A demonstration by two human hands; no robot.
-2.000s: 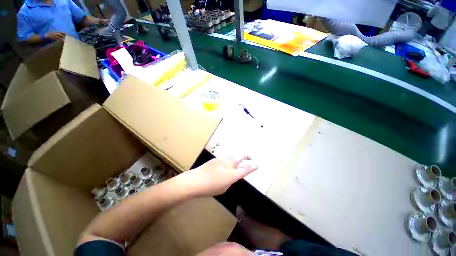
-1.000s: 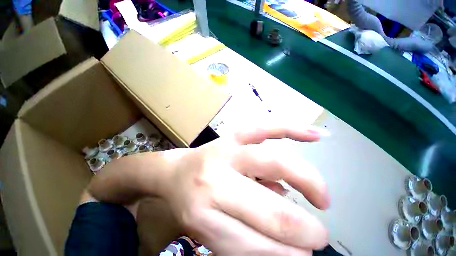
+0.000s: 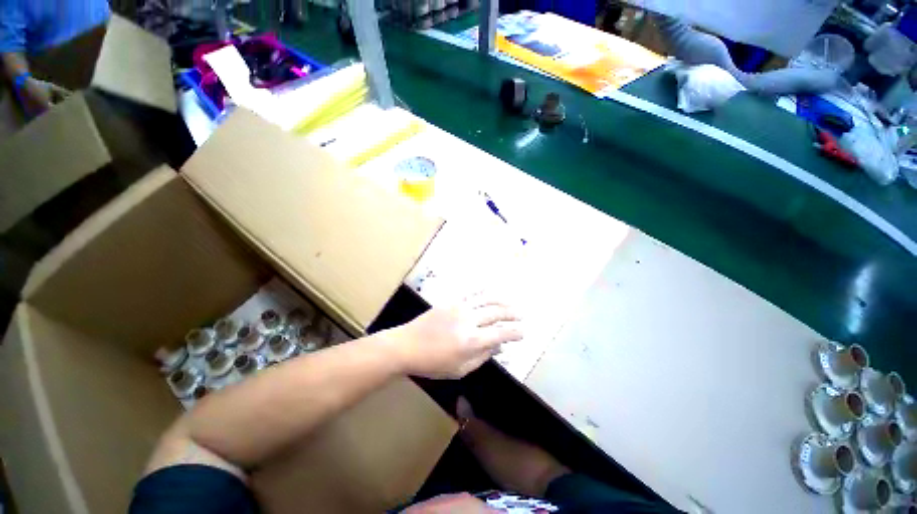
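A brown open carton (image 3: 111,402) stands at my left. Pale flanged housings (image 3: 246,363) stand in rows inside it, partly hidden by my left forearm. My left hand (image 3: 471,336) lies at the bench's near edge by the white work sheet (image 3: 563,261), fingers a little apart, with nothing seen in it. My right hand (image 3: 483,427) is low in the dark gap between carton and bench, partly seen; its fingers and any hold are unclear. More flanged housings (image 3: 840,402) stand at the bench's right end, cut off by the picture's edge.
A carton flap (image 3: 312,216) leans over the bench edge. A tape roll (image 3: 415,177) and a pen (image 3: 493,207) lie on the sheet. Behind are a metal post (image 3: 366,50), a blue bin (image 3: 206,92), a second carton (image 3: 50,161), the green belt (image 3: 724,211) and a person's arm (image 3: 30,88).
My left hand was raised, large and close to the camera, one second ago; now it is lower at the bench edge, near where it was two seconds ago. The view has also shifted.
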